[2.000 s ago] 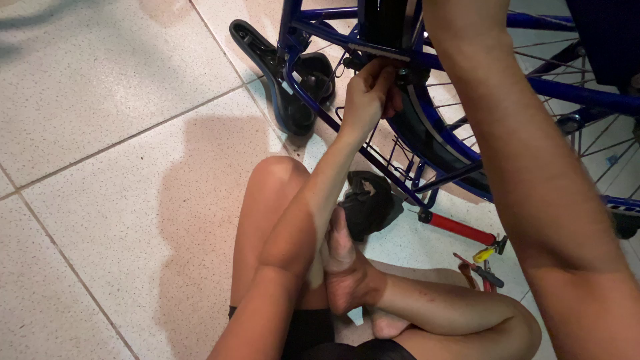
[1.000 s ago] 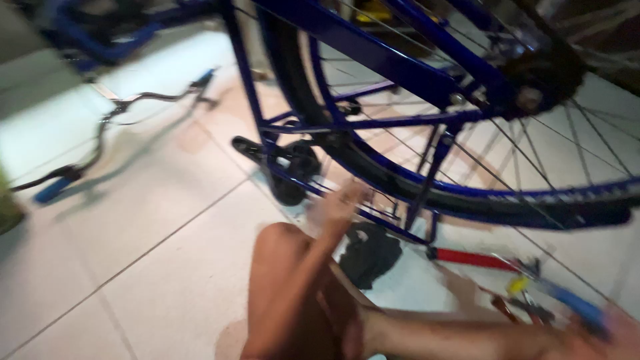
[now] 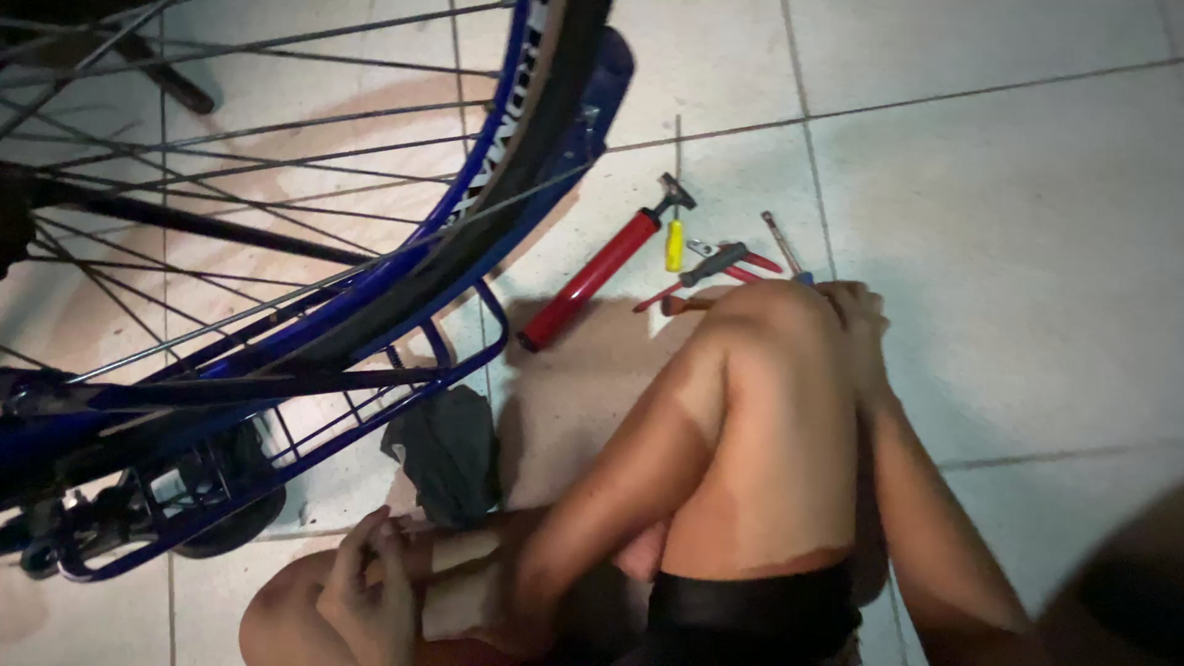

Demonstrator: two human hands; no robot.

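Note:
My right hand point(image 3: 856, 310) is on the floor beyond my raised knee, partly hidden by it, at the blue handle point(image 3: 805, 277) of a metal-shafted tool; whether the fingers grip it I cannot tell. My left hand point(image 3: 375, 578) rests over my other leg at the lower left, fingers bent, with nothing visible in it. Beside the knee lie a screwdriver with a yellow handle point(image 3: 674, 245), a screwdriver with a dark handle point(image 3: 714, 265) and a red-handled tool point(image 3: 763, 263). A red hand pump point(image 3: 592, 280) lies between these tools and the bicycle wheel point(image 3: 444, 227).
The blue bicycle's rear carrier point(image 3: 324, 444) extends across the left side, close to my left hand. A dark cloth point(image 3: 453, 453) lies on the tiled floor point(image 3: 999, 277) near my legs. Behind the carrier sits a black shoe-like object point(image 3: 236, 499), partly hidden.
My left hand has left the bicycle frame and come down by my leg. My right arm, earlier raised at the bicycle, now reaches down to the floor by the tools. The view has swung right.

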